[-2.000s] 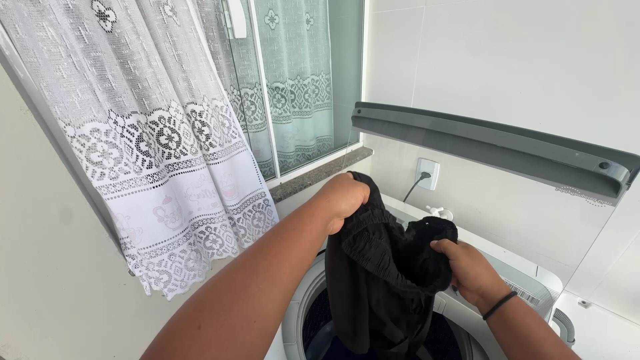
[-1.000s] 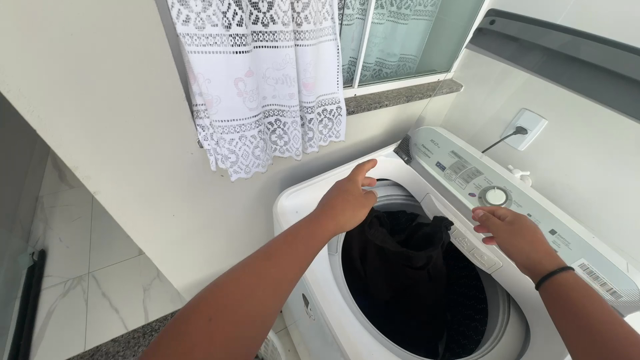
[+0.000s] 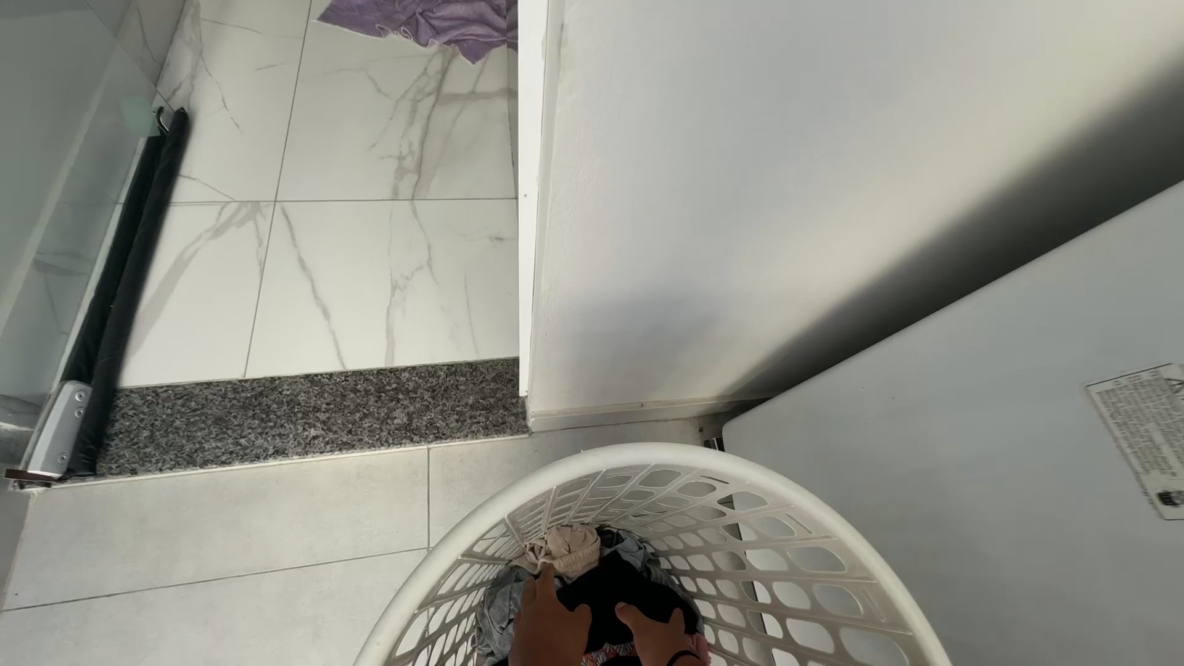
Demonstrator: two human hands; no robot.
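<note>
Both hands reach down inside a white plastic laundry basket [image 3: 647,455] at the bottom centre. My left hand [image 3: 552,615] is over the clothes with its fingers apart, next to a beige garment [image 3: 566,549]. To its right, my right hand [image 3: 655,634], with a dark band at the wrist, is at a black garment [image 3: 618,592]; whether its fingers grip the cloth cannot be told. Grey clothes [image 3: 499,606] lie along the basket's left side. The washing machine [image 3: 943,462] stands at the right, only its white side panel showing.
A granite threshold [image 3: 314,416] crosses the floor at the left, with marble-look tiles [image 3: 398,277] beyond it. A purple cloth [image 3: 435,23] lies farther back. At the far left is a glass door with a dark padded bottom edge [image 3: 139,287]. A white wall [image 3: 740,185] rises behind the basket.
The black garment that both hands held over the washing machine was let go inside its drum. My hands have moved from the machine down into the basket. The view has swung down and left.
</note>
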